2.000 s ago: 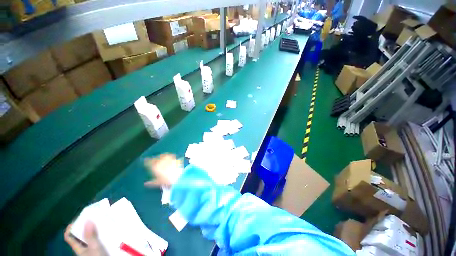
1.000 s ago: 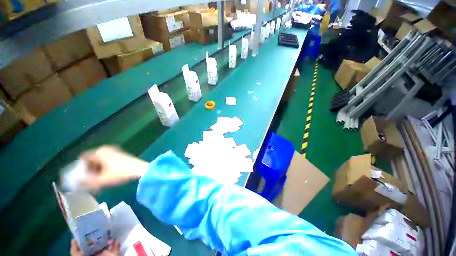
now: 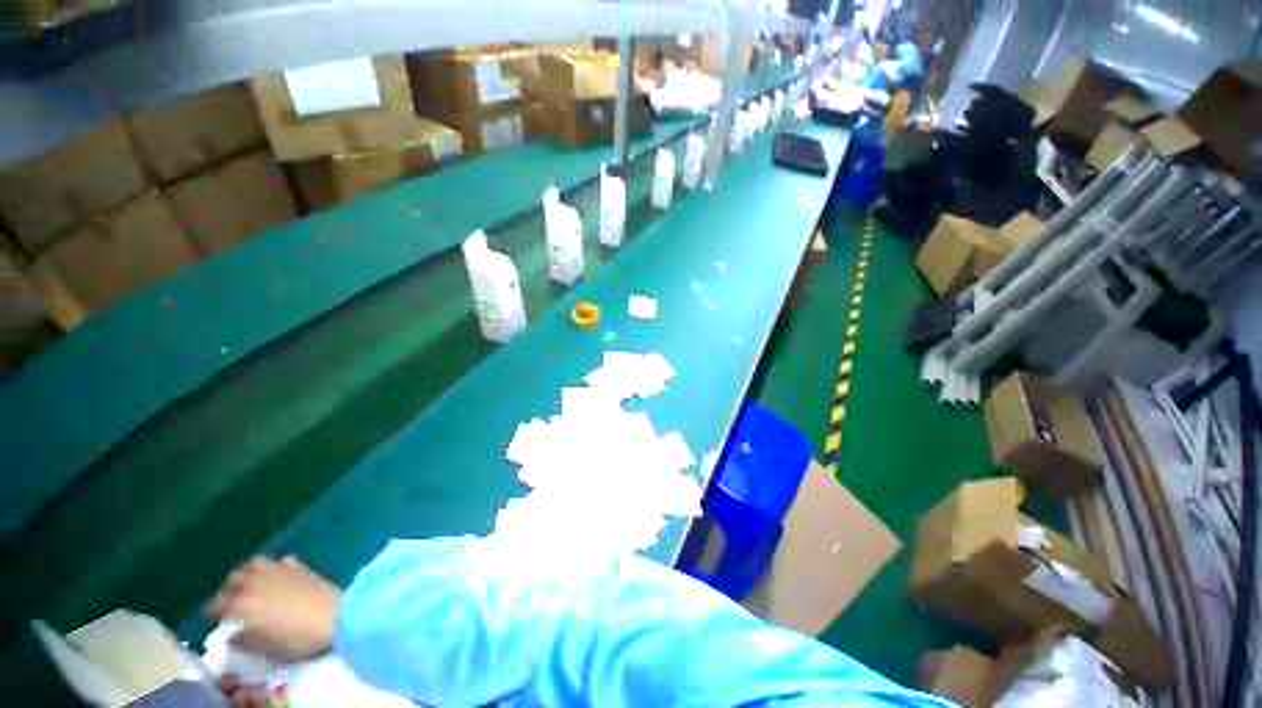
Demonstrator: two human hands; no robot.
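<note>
An opened white carton [image 3: 132,661] shows its pale inside at the bottom left, cut off by the picture's edge. My left hand [image 3: 247,692] shows only as a few fingers at the carton's right side. My right hand [image 3: 284,606] is just above them, fingers bent down at white carton material; its grip is unclear. A loose heap of white leaflets [image 3: 595,470] lies on the green work surface [image 3: 415,484], partly behind my right sleeve. Opened cartons with raised flaps [image 3: 496,291] stand in a row on the belt.
A yellow-orange tape roll [image 3: 586,315] and a single white leaflet [image 3: 642,306] lie beyond the heap. A black tray [image 3: 800,154] is farther along. A blue stool or bin [image 3: 754,477] stands at the right edge. A metal frame [image 3: 415,39] crosses above.
The standing cartons have moved away along the belt. My right hand went from the leaflet heap to the carton with a white piece, then lower. The held carton has shifted down and left.
</note>
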